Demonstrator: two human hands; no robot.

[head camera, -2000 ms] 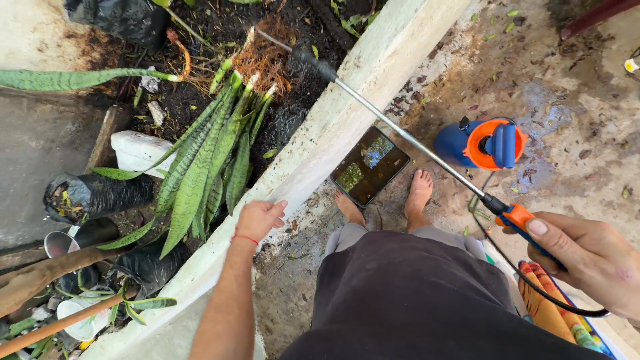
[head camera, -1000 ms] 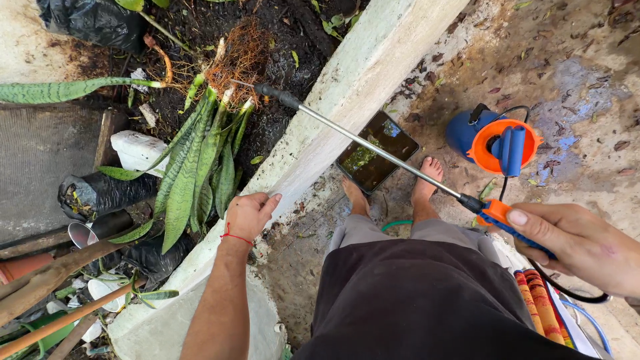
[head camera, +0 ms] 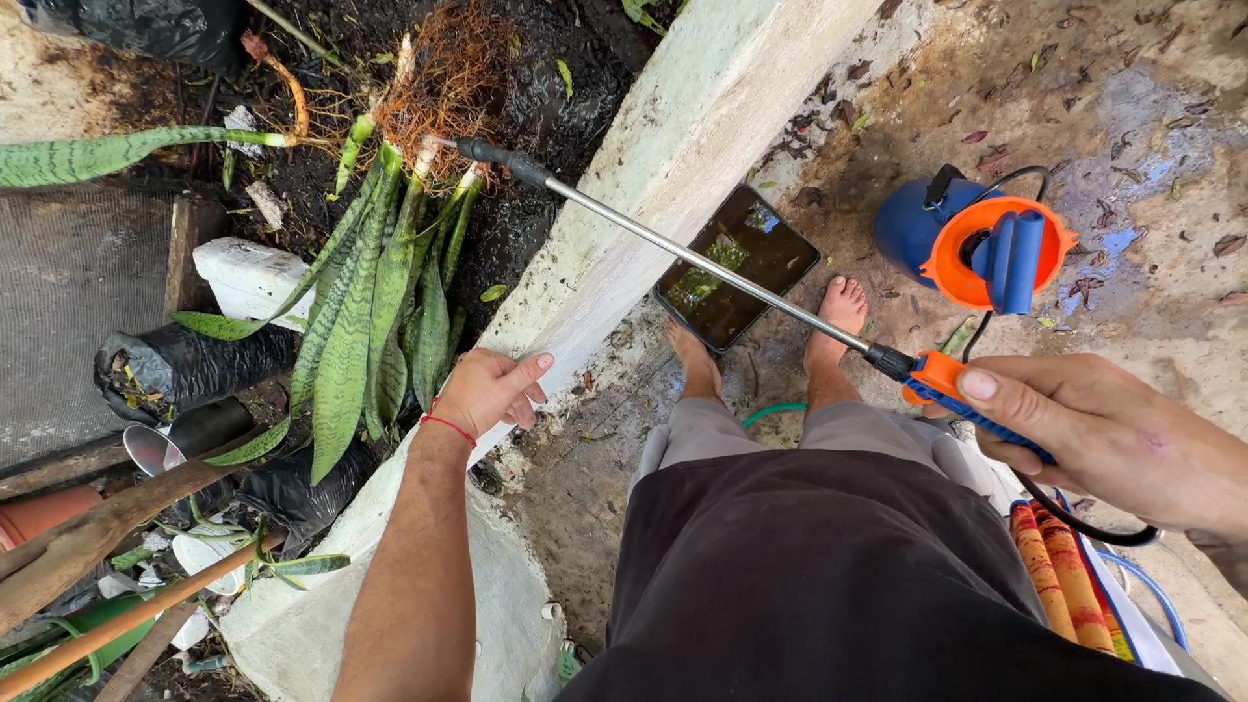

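My right hand (head camera: 1092, 429) is closed around the orange and blue handle of a sprayer wand (head camera: 721, 273). The wand's black nozzle reaches over the low wall to the reddish roots (head camera: 453, 78) of several snake plants (head camera: 366, 312), which lie on dark wet soil. Whether liquid leaves the nozzle cannot be told. My left hand (head camera: 492, 390), a red string at its wrist, rests at the wall's edge beside the leaves, fingers partly spread, holding nothing visible. A blue pressure sprayer tank (head camera: 907, 229) with an orange funnel top stands on the ground at right.
A pale concrete wall (head camera: 624, 214) crosses diagonally between soil and paving. A dark, water-filled tray (head camera: 736, 263) lies by my bare feet. Black plastic plant bags (head camera: 205, 370), a white block (head camera: 253, 278) and wooden poles (head camera: 107, 517) are at left. A black hose loops below my right hand.
The wand's tip has shifted slightly from above the root ends to where roots and leaf bases meet. My right hand still grips the handle; my left hand stays by the wall.
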